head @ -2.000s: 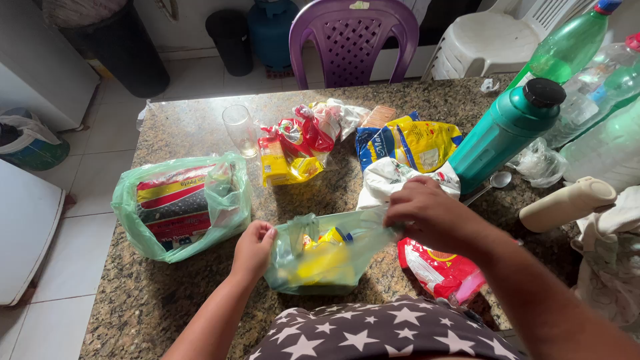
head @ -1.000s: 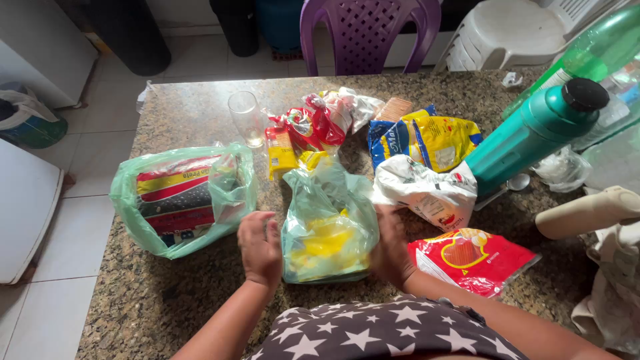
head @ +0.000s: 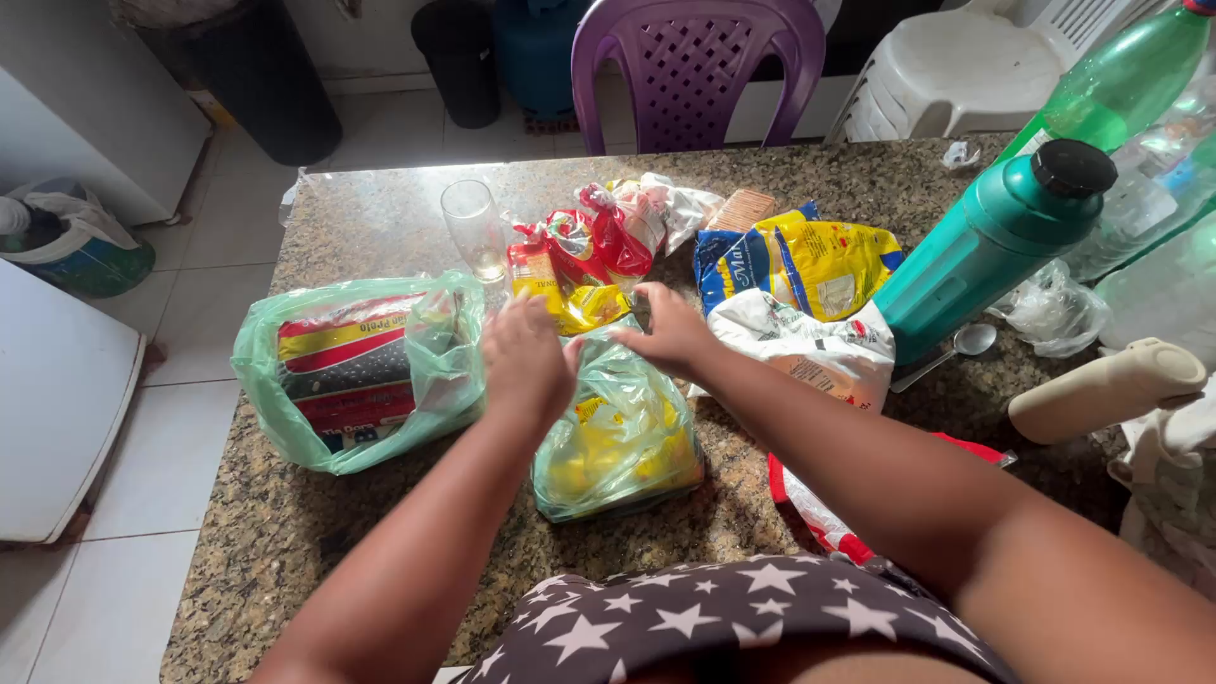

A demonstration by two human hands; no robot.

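Observation:
A green translucent plastic bag (head: 617, 446) with yellow packages inside lies on the granite table in front of me. My left hand (head: 530, 356) is at its upper left, fingers partly hidden and blurred. Over the bag's upper right edge is my right hand (head: 667, 328), thumb and fingers apart, near a yellow packet (head: 594, 309). Red packaging (head: 598, 233) lies just beyond both hands. To the left, another green bag (head: 446, 380) surrounds a package of black beans (head: 347, 366). Right of my right hand are a white plastic bag (head: 807, 342) and a blue and yellow package (head: 831, 261).
A drinking glass (head: 472, 228) stands behind the bean bag. A teal thermos (head: 988, 247), a spoon (head: 950, 353), a beige bottle (head: 1102, 389) and several plastic bottles occupy the right side. A red and white package (head: 826, 503) lies under my right forearm. A purple chair (head: 703, 76) stands beyond the table.
Both hands have moved forward, from the sides of the middle green bag to its far end. The bag's top, raised a second ago, now lies lower.

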